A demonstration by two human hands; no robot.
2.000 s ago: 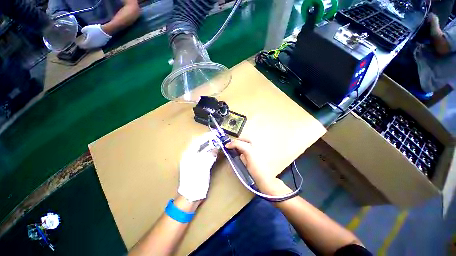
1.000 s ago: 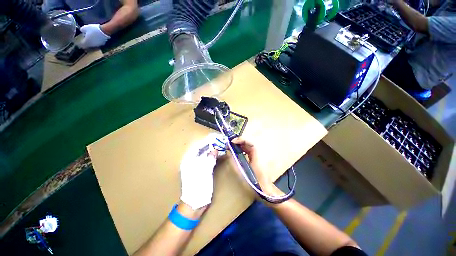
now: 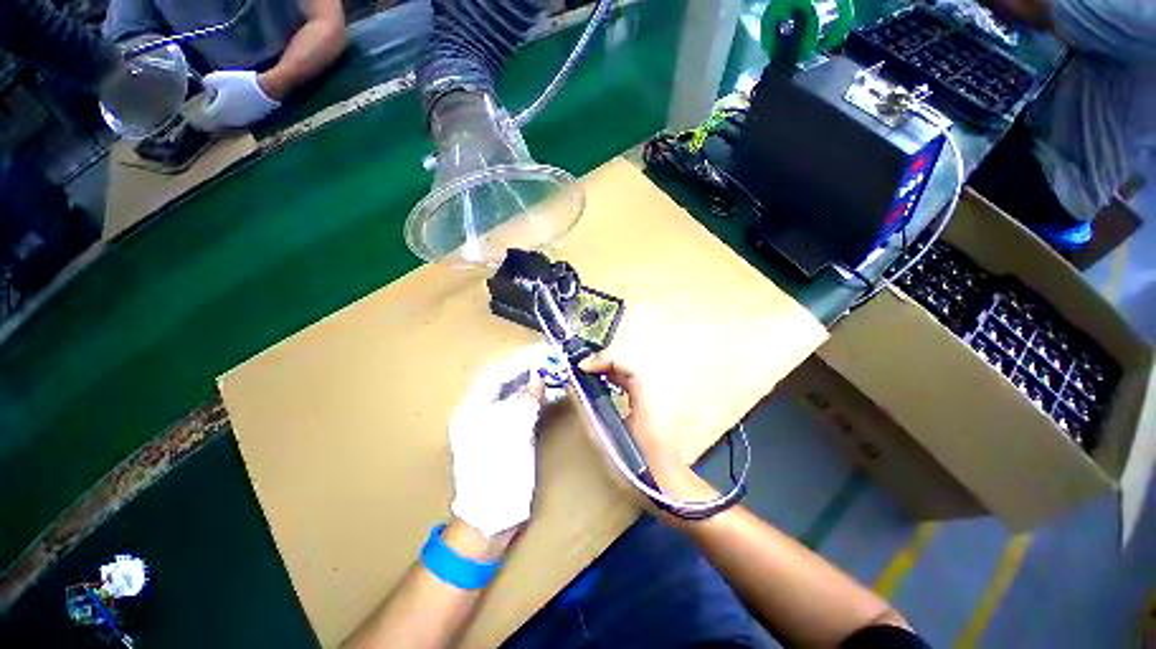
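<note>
My left hand (image 3: 496, 444), in a white glove with a blue wrist band, holds a small assembly (image 3: 553, 369) with blue and white parts at its fingertips, over the tan board (image 3: 368, 418). My bare right hand (image 3: 630, 403) is closed on the black handle of a soldering iron (image 3: 614, 429). A pale solder feed tube (image 3: 591, 408) runs along the iron and loops past my wrist. The iron's front end is close to the assembly; glare and overlap hide whether the tip touches it. The black iron stand (image 3: 517, 287) with its yellowish tray (image 3: 593, 320) sits just beyond my hands.
A clear extractor hood (image 3: 494, 209) hangs behind the stand. A black box (image 3: 824, 159) with a lit panel stands right, beside a carton (image 3: 963, 406) of dark parts. A loose assembly (image 3: 114, 586) lies lower left. A gloved person sits opposite; another is at upper right.
My left hand has shifted slightly left, and the assembly between my fingers has changed its angle. My right hand still holds the iron at nearly the same place. The person at upper right has moved.
</note>
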